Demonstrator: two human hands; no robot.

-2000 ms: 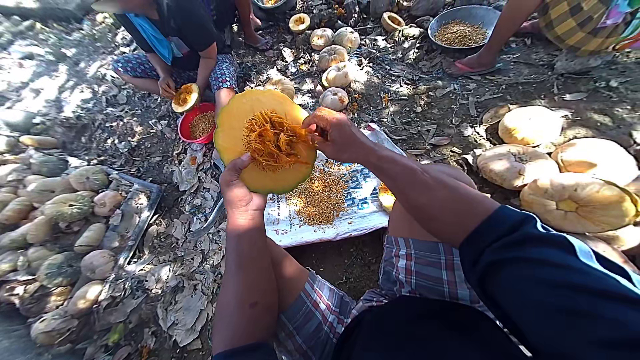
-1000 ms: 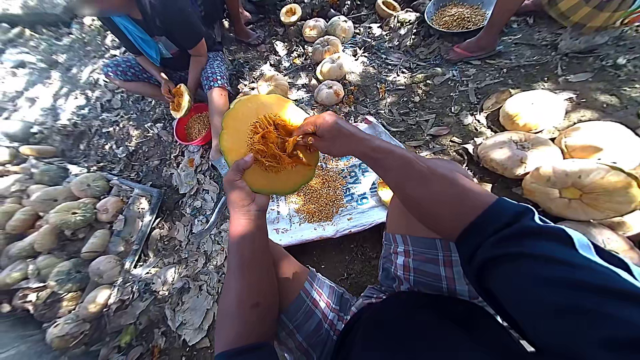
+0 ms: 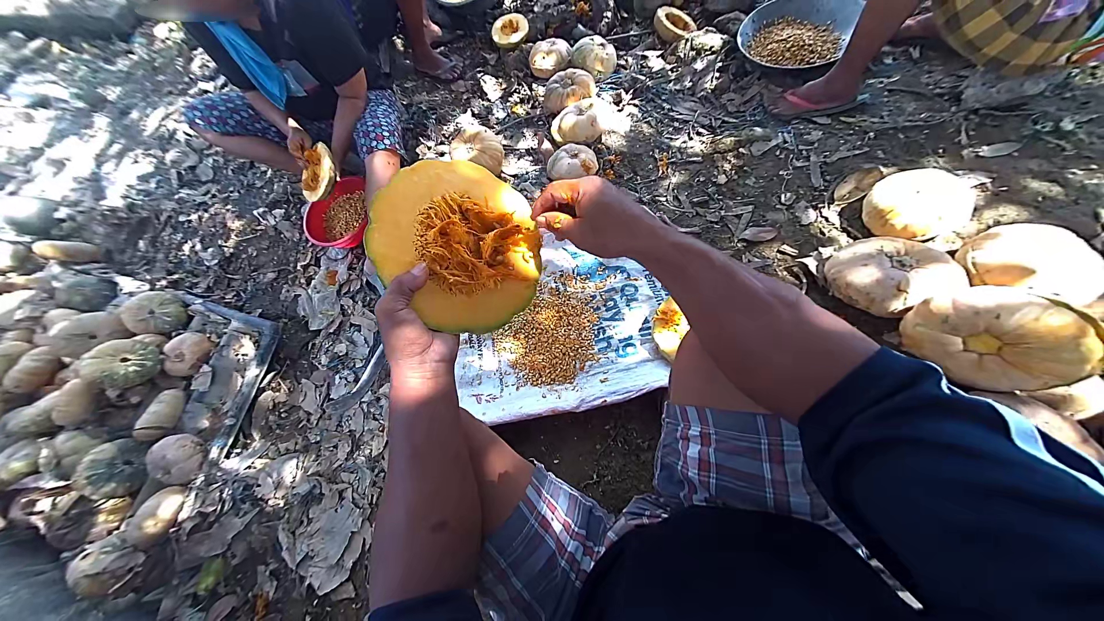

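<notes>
My left hand (image 3: 414,332) holds a halved pumpkin (image 3: 414,194) by its lower left rim, cut face up, with stringy orange pulp and seeds in its hollow. At the right rim of the half is my right hand (image 3: 582,216), fingers curled with thumb and forefinger close together and a bit of orange between them. Whether it touches the pulp is hard to tell. Below lies a white printed sack (image 3: 569,392) bearing a pile of pumpkin seeds (image 3: 552,341). Part of another cut pumpkin (image 3: 668,328) shows at the sack's right edge, beside my knee.
Whole pumpkins (image 3: 992,336) lie at right and many squashes (image 3: 121,358) at left, by a dark tray edge (image 3: 246,388). A seated person holds a cut pumpkin (image 3: 319,172) over a red bowl (image 3: 319,228). A metal basin (image 3: 750,39) of seeds stands near another person's foot.
My right hand has moved from the pulp in the hollow to the right rim of the pumpkin half. My left hand still holds the half.
</notes>
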